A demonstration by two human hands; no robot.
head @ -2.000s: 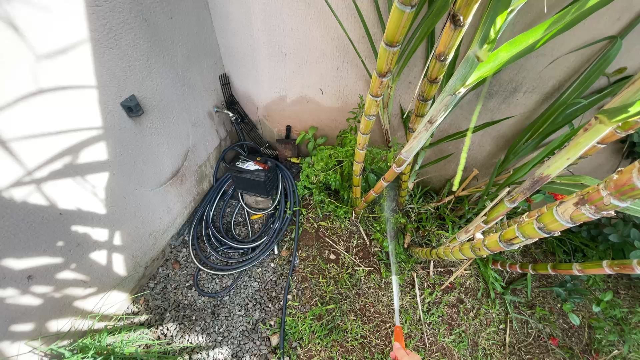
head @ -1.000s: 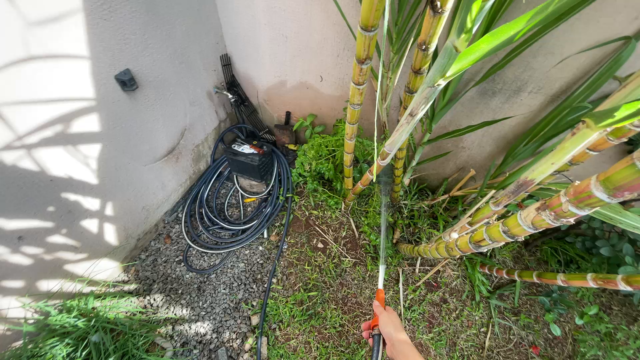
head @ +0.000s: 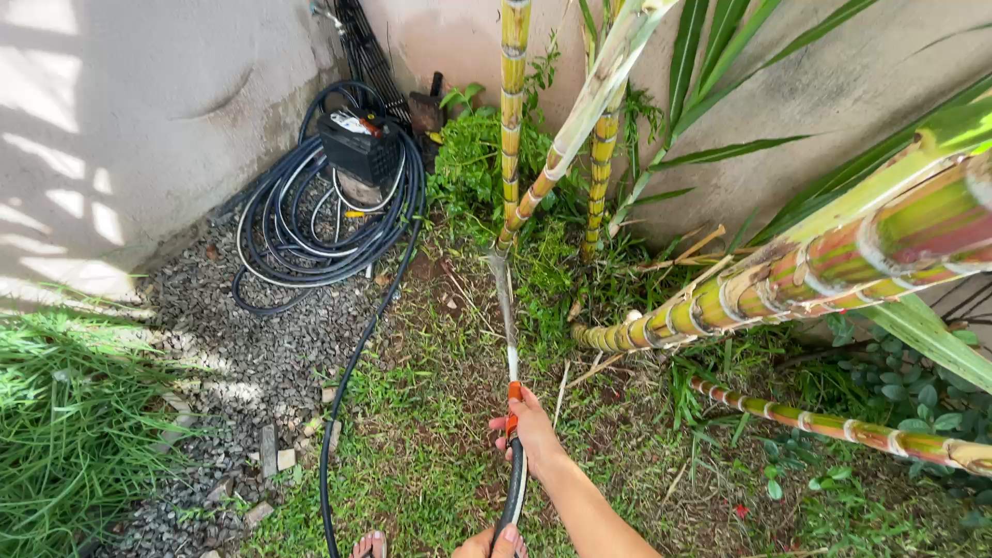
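Observation:
My right hand [head: 531,430] grips the orange hose nozzle [head: 513,399], from which a stream of water [head: 508,325] runs up to the base of the upright sugarcane stalks [head: 511,132]. Below it, at the bottom edge, my left hand [head: 488,545] is closed around the dark garden hose [head: 513,488], only partly in view. A long run of the hose curves down the grass from the coiled hose [head: 263,232] on the gravel at the upper left.
A black box-shaped object [head: 356,147] sits within the coil by the corner. Thick leaning cane [head: 744,298] crosses the right side, with a thinner cane [head: 821,425] low beneath it. Pale walls [head: 186,101] stand behind. Long grass [head: 70,418] is at the left; loose stones [head: 269,449] border the lawn.
My right hand and the nozzle have come further into view, and my left hand now shows on the hose. The water meets the cane base. The view has tilted down.

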